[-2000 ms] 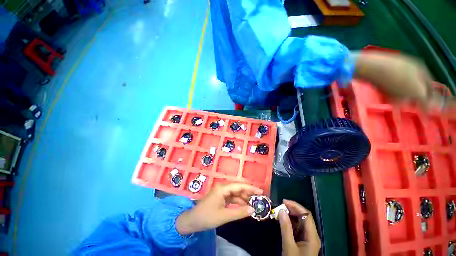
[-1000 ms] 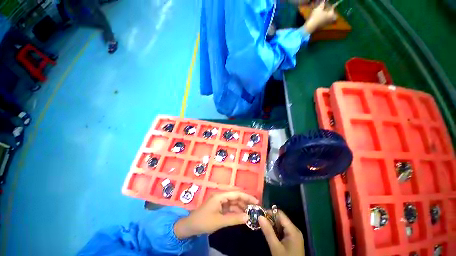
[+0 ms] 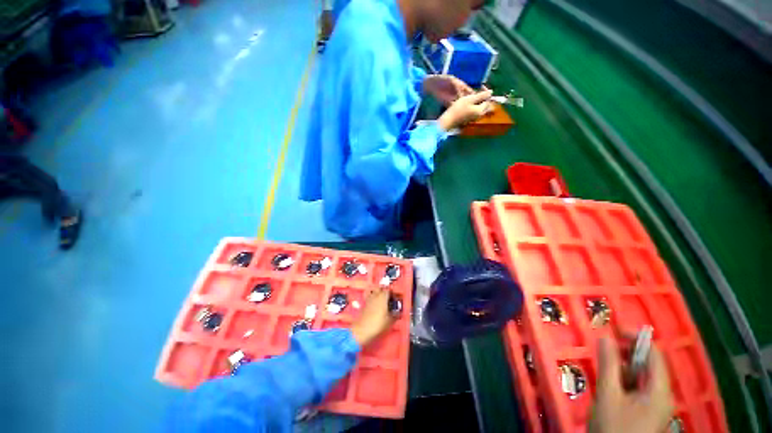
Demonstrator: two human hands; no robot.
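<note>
The salmon foam tray on the left (image 3: 385, 355) holds several round watch modules with small white tabs. My left hand (image 3: 372, 320) reaches over its right side, fingers closed at the edge of a watch module (image 3: 395, 303) in the right column. My right hand (image 3: 631, 393) is blurred over the stacked foam tray on the right (image 3: 533, 224). It holds a thin silvery tool, apparently the tweezers (image 3: 642, 347); their tip and any part in them cannot be made out. Watch modules sit in that tray's pockets beside my right hand (image 3: 573, 380).
A dark blue fan (image 3: 474, 303) stands between the trays. A red bin (image 3: 537, 180) is behind the right tray. A co-worker in a blue smock (image 3: 364, 127) works with both hands over an orange box (image 3: 487, 123). A blue and white box (image 3: 465, 57) stands farther back.
My hands have moved apart: left to the left tray, right over the right tray. A module now sits in a previously empty right-tray pocket. The view has swung up and right.
</note>
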